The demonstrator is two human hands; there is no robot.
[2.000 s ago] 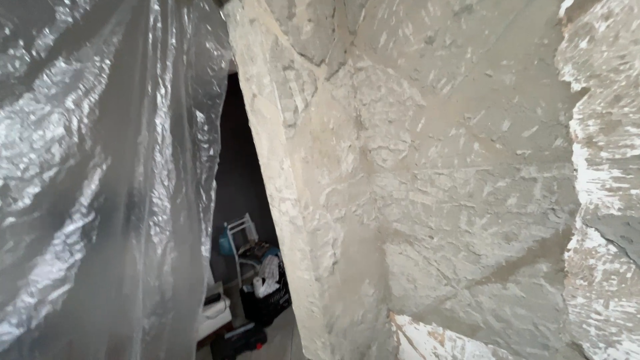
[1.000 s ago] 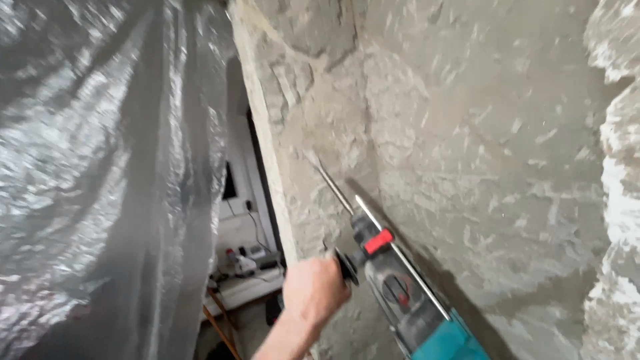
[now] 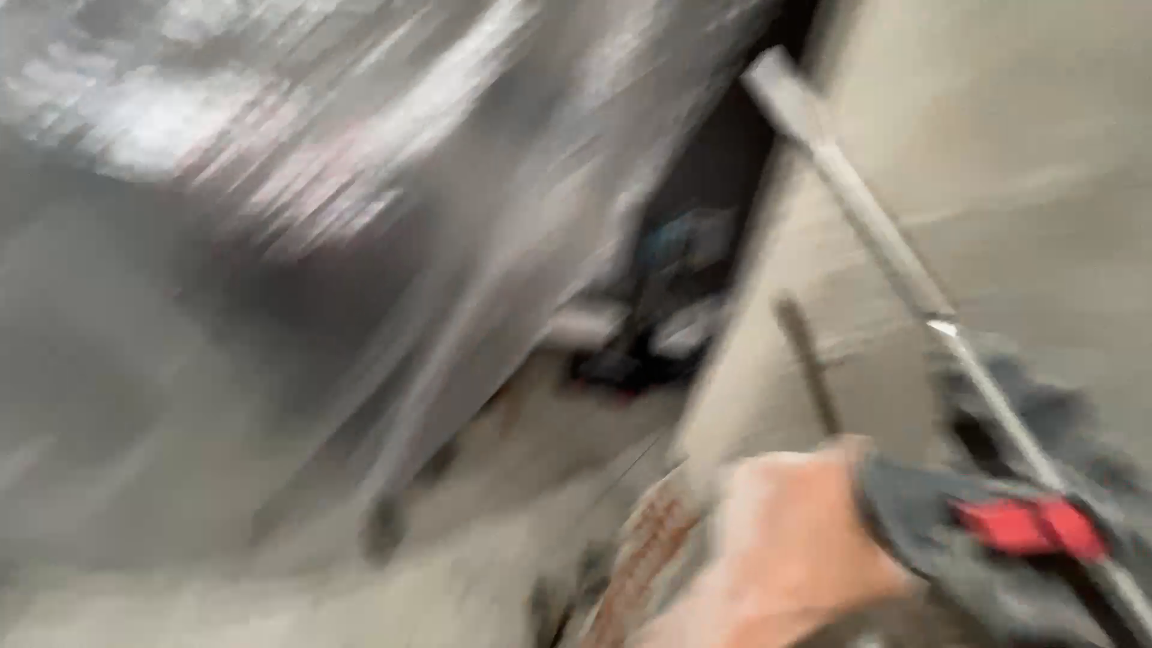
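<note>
My left hand (image 3: 792, 531), blurred at the lower right, is closed around the side handle of a rotary hammer (image 3: 1008, 540) with a red part near its front. From the tool a metal chisel bit (image 3: 864, 198) points up and left, its flat tip over the dark gap beside the wall edge. A thin metal rod also runs along the tool. The rear of the hammer lies outside the frame, and my right hand is not visible.
Translucent plastic sheeting (image 3: 405, 225) hangs on the left. A plastered wall (image 3: 1017, 180) stands at the right. Through the gap between them, dark and pale items (image 3: 630, 360) lie on the floor; rubble-like shapes show low down.
The view has swung and blurred. The chisel tip, against the wall one second ago, is now over the gap beside it. The hammer and left hand were out of view two seconds ago.
</note>
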